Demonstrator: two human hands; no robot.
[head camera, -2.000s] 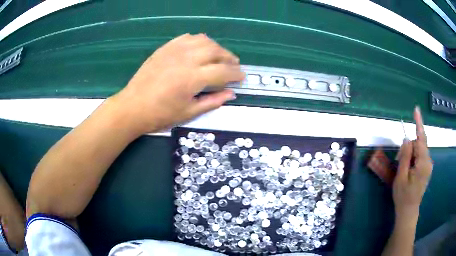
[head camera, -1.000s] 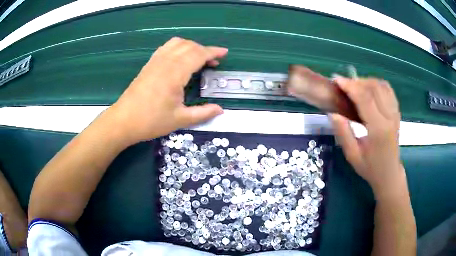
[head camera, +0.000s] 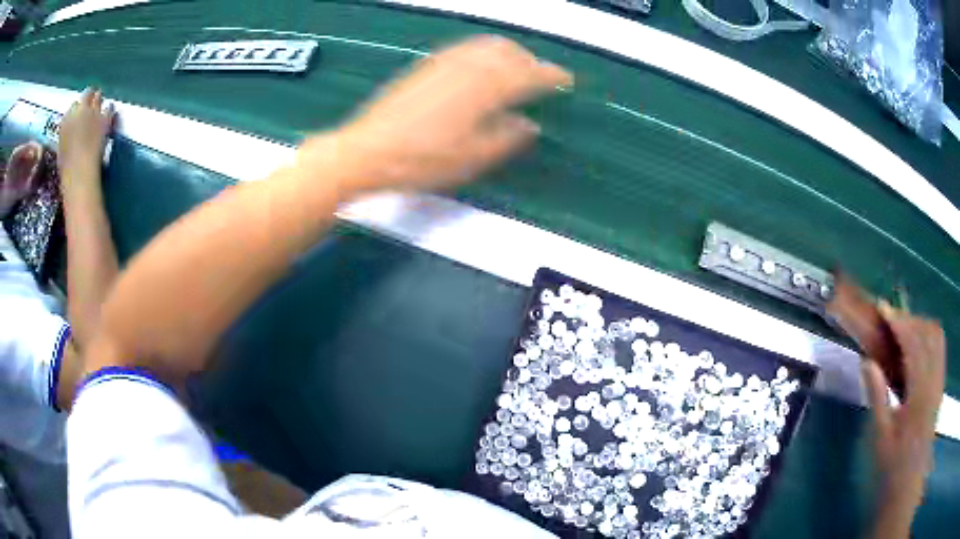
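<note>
A grey strip (head camera: 766, 263) lies on the green belt at the right, with a row of pale round pieces in its recesses. My right hand (head camera: 903, 363) holds a reddish-brown block (head camera: 873, 326) at the strip's right end, partly covering it; whether they touch I cannot tell. My left hand (head camera: 463, 111) is blurred, empty with fingers apart, above the belt left of the strip. A black square tray (head camera: 674, 316) full of clear round pieces (head camera: 621, 421) lies below the strip, near my body.
Another grey strip (head camera: 248, 55) lies on the belt at the upper left. Another person's hands and a tray are at the far left. A whitish loop (head camera: 737, 21) and a clear plastic bag (head camera: 895, 63) are beyond the belt at the upper right. A white rail (head camera: 474, 234) edges the belt.
The view has turned left. My left hand has moved away from the strip. My right hand, free of the block at first, has taken it up and brought it to the strip.
</note>
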